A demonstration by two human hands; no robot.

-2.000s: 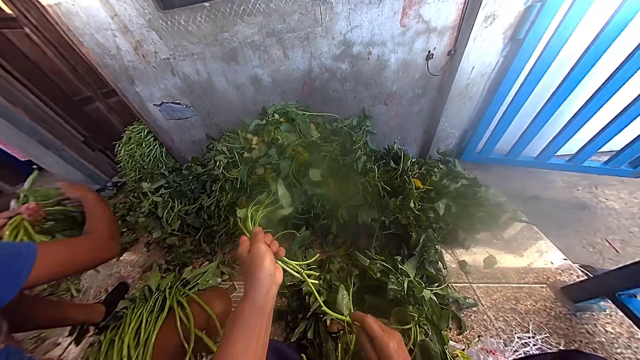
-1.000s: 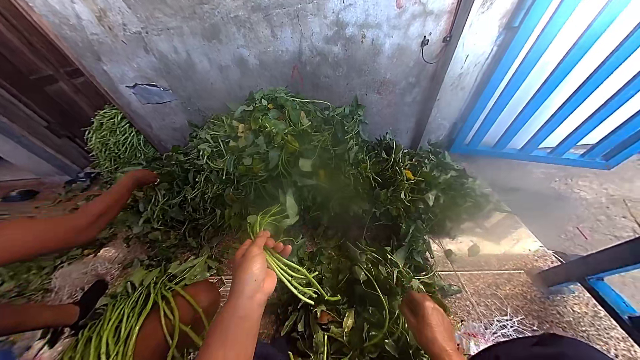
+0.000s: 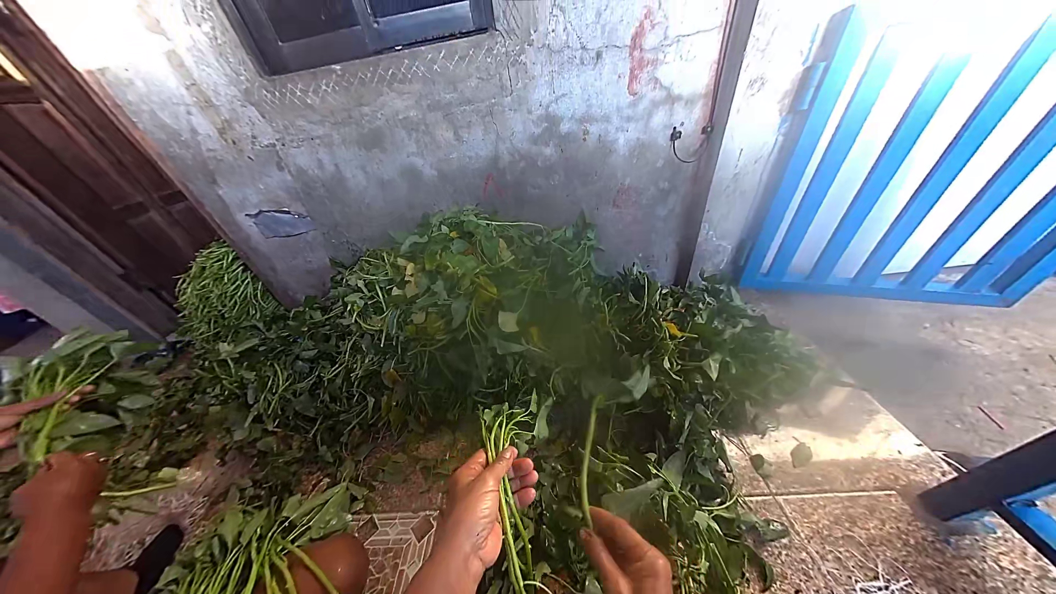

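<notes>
My left hand [image 3: 487, 503], low in the middle of the head view, is closed around a small bunch of leafy green stems [image 3: 505, 495], their tops sticking up past the thumb. To its right, my right hand [image 3: 623, 553] pinches one long green stem [image 3: 587, 462] between thumb and fingers, apart from the bunch. Beyond both hands a large heap of leafy greens [image 3: 462, 305] lies against the wall. A cut bundle of stems [image 3: 264, 553] rests by a knee at the lower left.
At the left edge a co-worker's hands [image 3: 62, 478] hold leafy greens [image 3: 74, 396]. A pile of thin green stems [image 3: 223, 289] stands near a brown wooden door [image 3: 99, 181]. A blue metal gate [image 3: 899, 165] is at the right, with a dark metal bar [image 3: 990, 478] below it.
My right hand has come up from the heap on the right and now holds a stem. My left hand keeps its bunch. The co-worker's hand has drawn back from the heap. The view has tilted up.
</notes>
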